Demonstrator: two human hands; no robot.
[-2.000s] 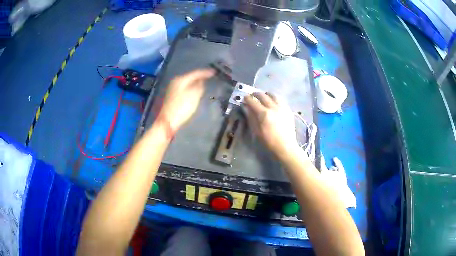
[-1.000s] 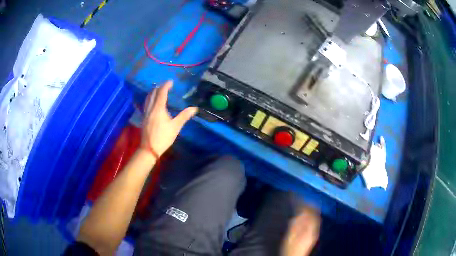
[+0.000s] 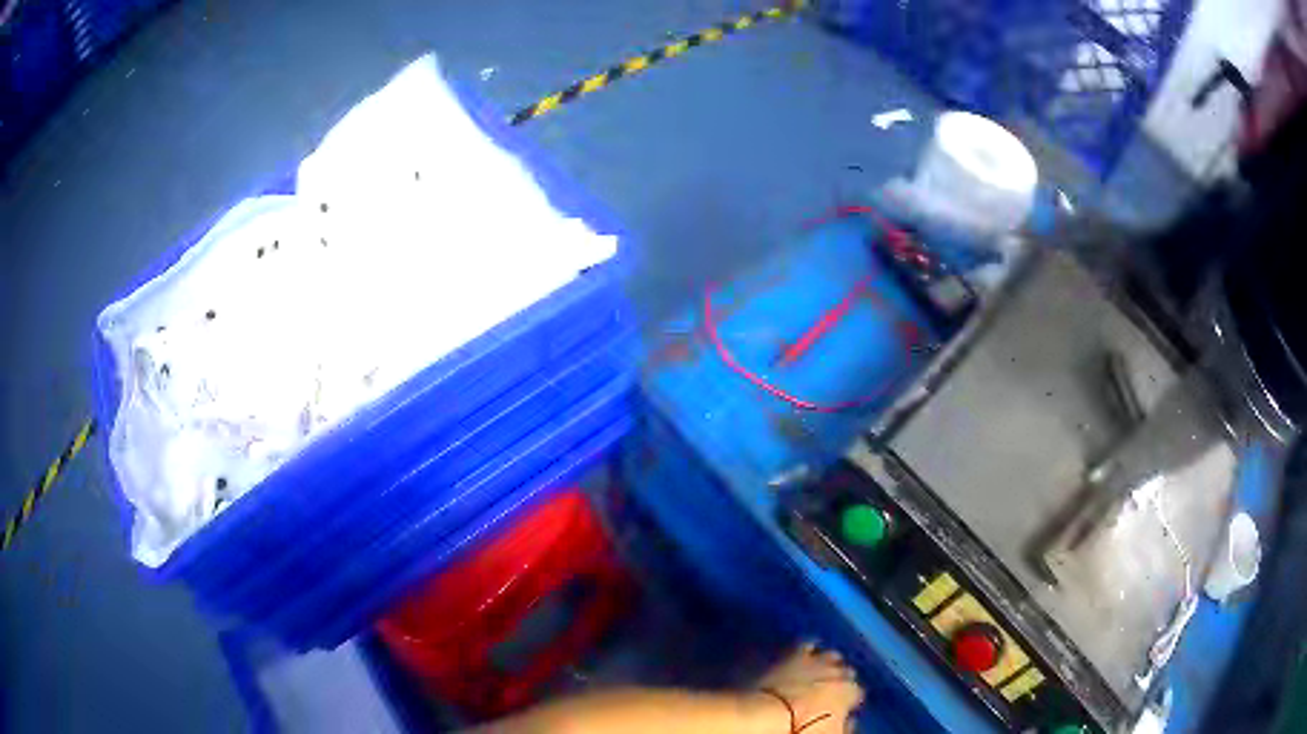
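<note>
My left hand is at the bottom edge, partly cut off, in front of the blue table. A thin red cord is round its wrist; its fingers are unclear. My right hand is out of the picture. A stack of blue crates stands at left, with a bright white sheet-like mass with small dark dots in the top one. At right, the grey machine base carries a blurred clamp bar and a white cord.
A red stool is under the crates. The blue table holds a black meter with a red lead and a large white roll. The machine's front has green and red buttons. A smaller roll is at right.
The view has swung left, bringing the crate stack to the centre-left and the machine to the right. My left hand has dropped to the bottom edge. My right hand has left the picture.
</note>
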